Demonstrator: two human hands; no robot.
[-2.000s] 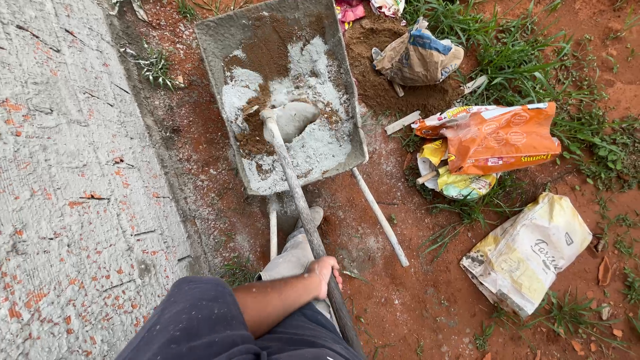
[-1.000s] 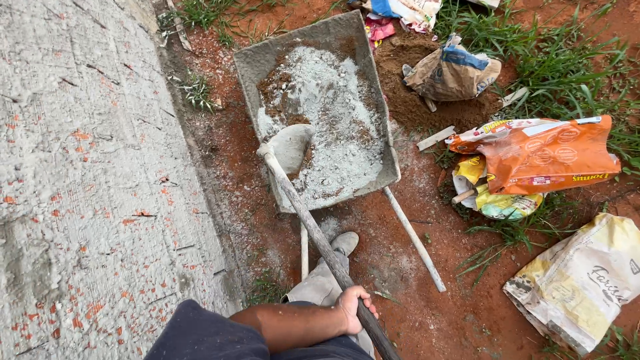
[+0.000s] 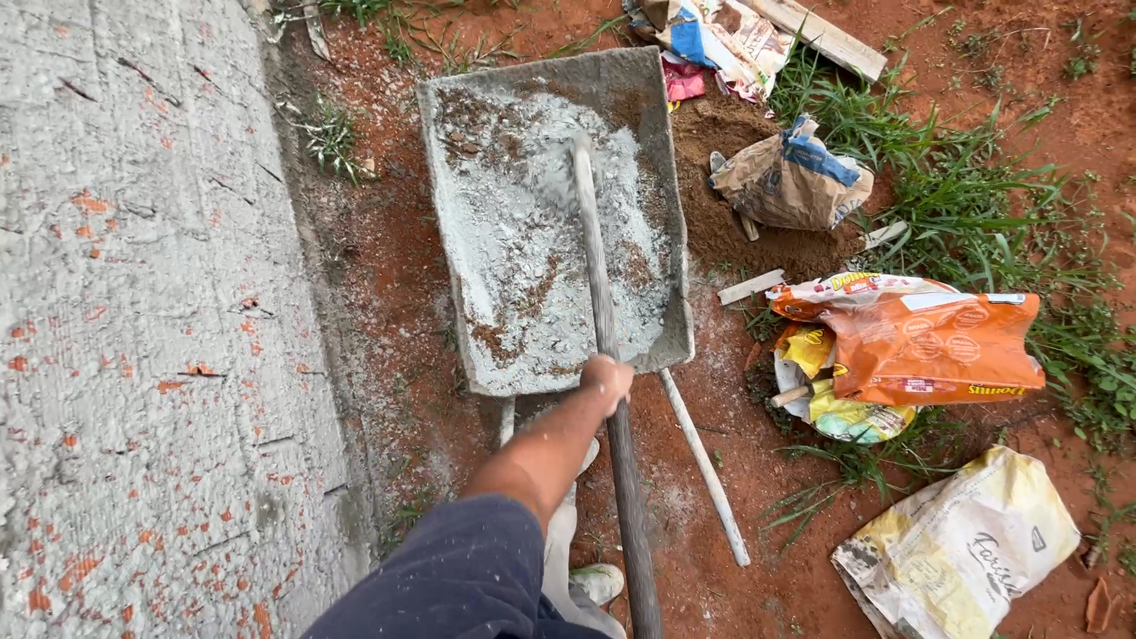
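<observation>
My left hand (image 3: 608, 383) is closed around the long wooden handle (image 3: 602, 293) of a mixing tool, probably a hoe, above the near rim of a wheelbarrow. The tool's head is buried or blurred in the powder toward the far side of the tray. Pale grey powder mixed with brown sand (image 3: 524, 257) covers most of the metal wheelbarrow tray (image 3: 676, 222). Two wheelbarrow handles point toward my feet; the right one (image 3: 706, 466) shows more fully. The lower end of the tool handle runs out of the bottom of the view. My right hand is not visible.
A rough cement-coated surface (image 3: 169, 319) with reddish patches lies left. At right are a sand pile (image 3: 723, 133), a torn paper bag (image 3: 794, 177), an orange plastic bag (image 3: 941, 346), a whitish sack (image 3: 963, 546), grass and wood scraps. My shoe (image 3: 596, 583) stands on red soil.
My left hand has moved forward to the tray's near rim. The tool's head, visible near the tray's left side a second ago, is now farther in. The powder is more spread out.
</observation>
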